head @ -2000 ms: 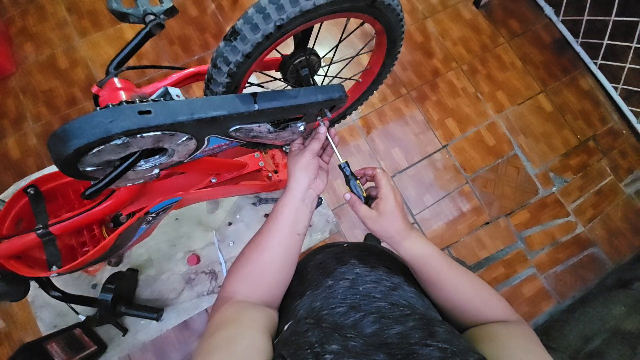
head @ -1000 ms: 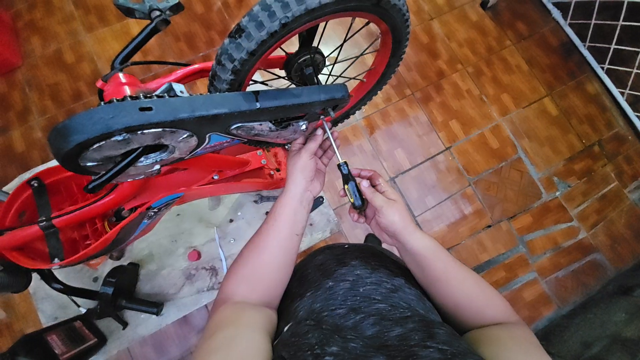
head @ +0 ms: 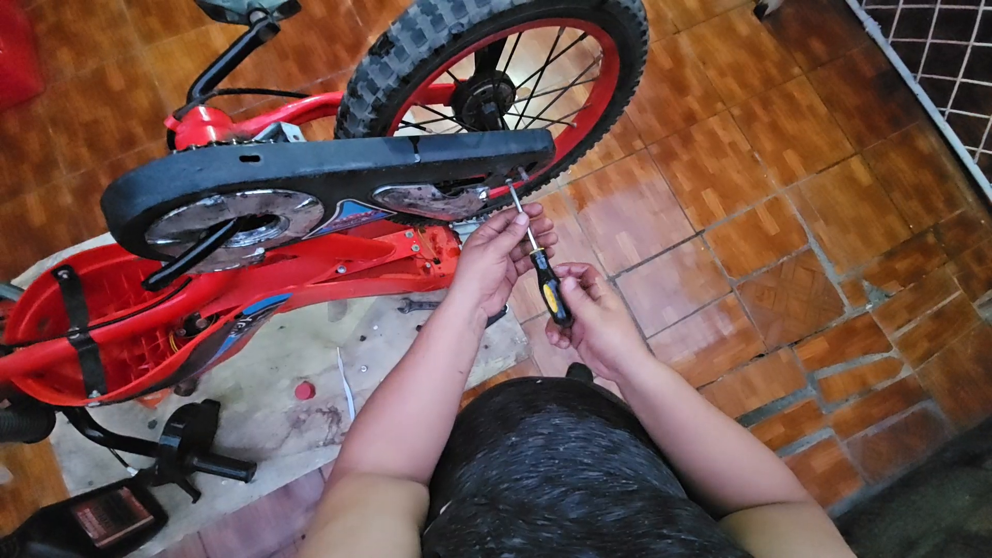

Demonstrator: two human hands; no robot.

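Note:
A small red bicycle lies upside down or on its side, its knobby-tyred wheel [head: 616,62] at the top. Along its side runs a black chain guard [head: 333,167], with a crank arm [head: 194,256] through the chrome disc. My right hand [head: 593,314] holds the black and yellow handle of a screwdriver [head: 548,287]. The metal shaft passes by the fingers of my left hand [head: 500,252], which seem to steady it. The screwdriver's tip meets the rear end of the chain guard near the red rim; the screw there is too small to make out.
Under the bicycle lies a stained pale sheet [head: 294,449] with a red cap [head: 304,390], a wrench [head: 418,305] and small hardware on it. A black bottle [head: 101,515] and the handlebar [head: 221,466] are at the lower left. A metal grille [head: 942,62] stands upper right over the tiled floor.

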